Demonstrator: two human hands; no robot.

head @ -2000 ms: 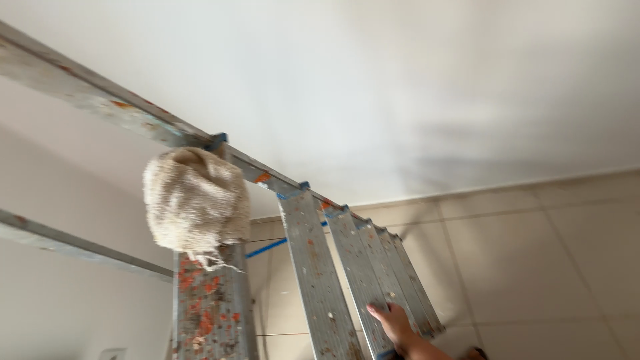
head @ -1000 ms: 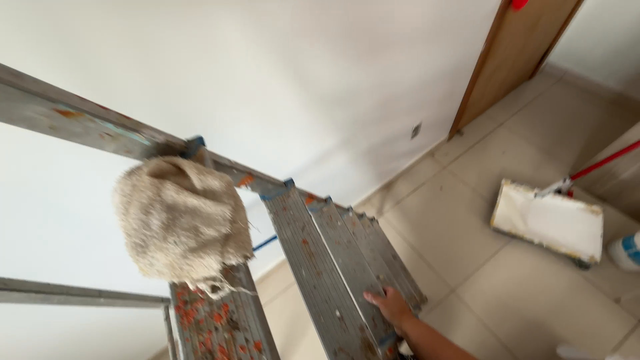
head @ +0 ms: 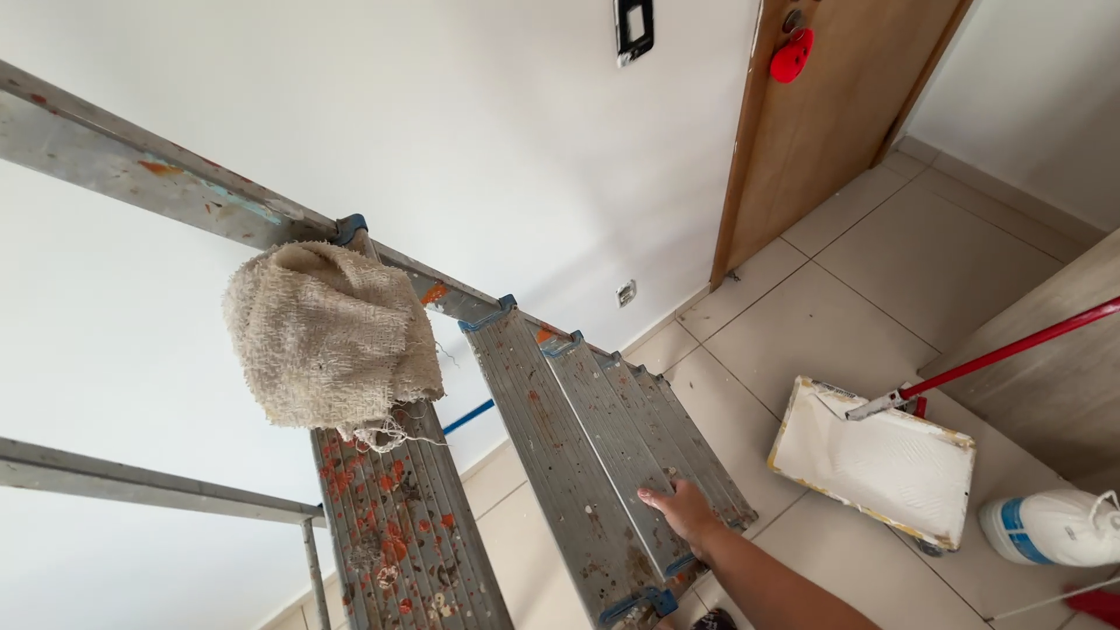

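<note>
My right hand (head: 684, 516) grips a step of a paint-spattered metal stepladder (head: 556, 472), its thumb lying on the tread and its other fingers mostly hidden. On the ladder's upper left part a beige cloth rag (head: 332, 337) is draped, with frayed threads hanging over the red-spotted top step (head: 402, 525). My left hand is out of view. A shoe shows in part at the bottom edge, below my right forearm.
White paint fills a roller tray (head: 875, 464) on the tiled floor, with a red pole (head: 1019, 350) reaching into it. A white jug (head: 1050, 528) stands beside it. Behind are a wooden door (head: 822, 122) and a wall socket (head: 626, 293).
The view has swung widely, bringing the door, tray and jug into sight. My right hand stays at the ladder steps, and the rag remains on the ladder.
</note>
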